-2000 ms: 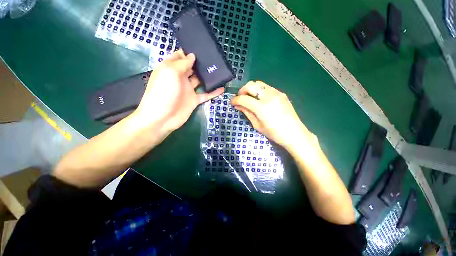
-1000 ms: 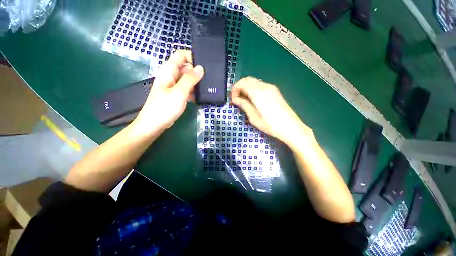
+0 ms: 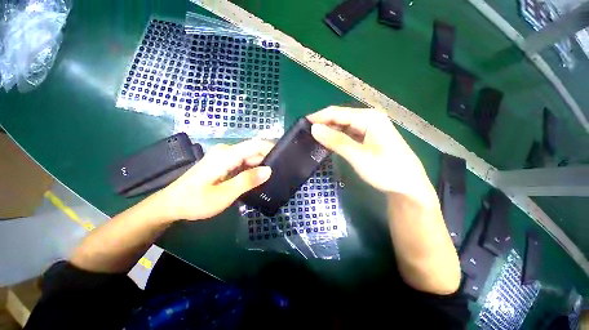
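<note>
A black phone back cover [image 3: 287, 169] is held tilted above the working sheet, its pale logo end at the lower left. My left hand [image 3: 223, 180] grips its left edge near the logo end. My right hand [image 3: 361, 145] has its thumb and fingers at the cover's upper right end; whether a small piece is between those fingertips is hidden. The working sheet of small dark squares [image 3: 294, 219] lies beneath, partly covered by the cover, its lower edge creased.
Spare sheets [image 3: 206, 80] lie at upper left. Overlapping black covers [image 3: 152, 166] lie beside my left forearm. More covers [image 3: 494, 222] and another sheet [image 3: 507, 296] lie at right. Covers [image 3: 462, 95] lie beyond the cream strip [image 3: 361, 90]. Crumpled clear plastic [image 3: 29, 38] is at far left.
The held cover has come down and turned, its upper end now leaning right. My right hand has moved up to that end and touches it. The view has shifted, showing more of the spare sheets.
</note>
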